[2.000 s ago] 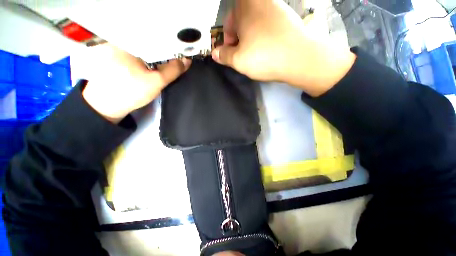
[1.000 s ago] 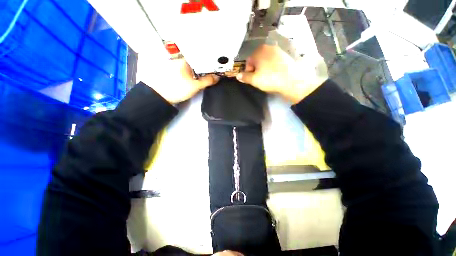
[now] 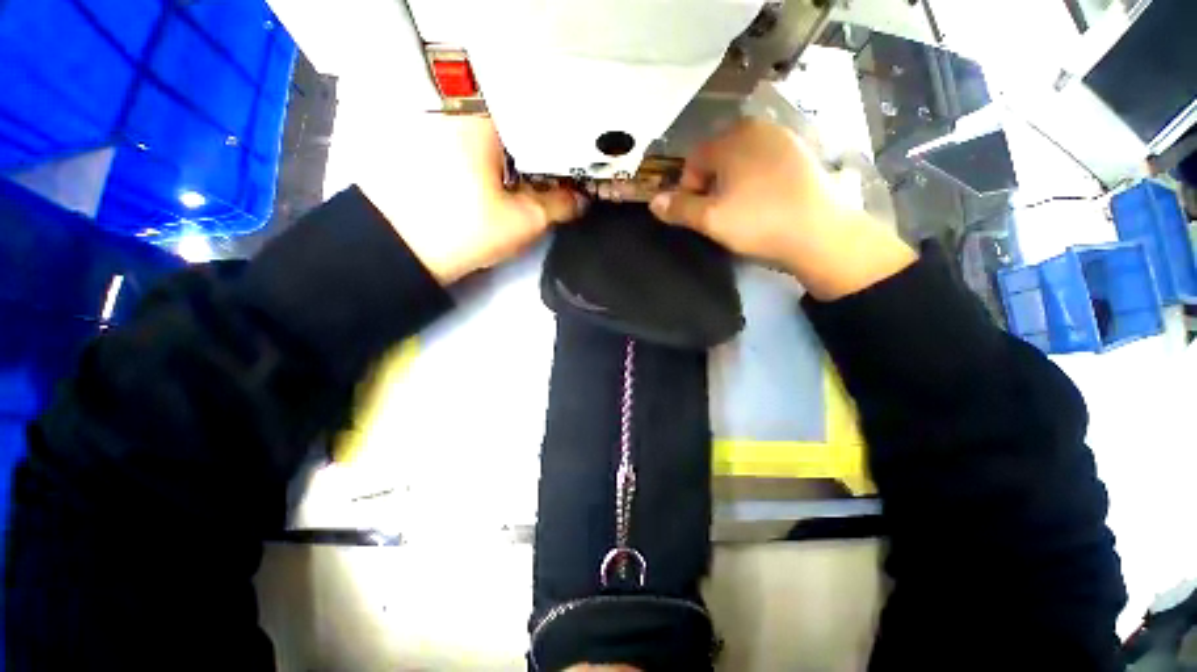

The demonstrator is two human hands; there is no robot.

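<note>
A black strap panel [image 3: 582, 446] runs down from the sewing machine's head [image 3: 591, 79] toward me. A silvery zipper [image 3: 628, 414] lies along its middle, with a ring [image 3: 622, 567] near the lower end. A rounded black flap [image 3: 650, 278] lies over the panel's upper part, tilted down to the right. My left hand [image 3: 462, 197] pinches the flap's top edge at the left of the presser area. My right hand [image 3: 775, 204] pinches it at the right. The needle and the pinched edge are mostly hidden under the head.
Yellow tape [image 3: 788, 460] edges the pale work plate [image 3: 775, 368]. A large blue tote [image 3: 145, 105] stands at the left. Small blue bins [image 3: 1100, 299] are at the right. A zipped black pouch [image 3: 624, 633] is at the bottom, with a bit of skin at the frame's edge.
The flap has swung so its lower edge slants down to the right. Both hands stay at the needle area. The camera view has shifted, showing more of the floor and bins than two seconds ago.
</note>
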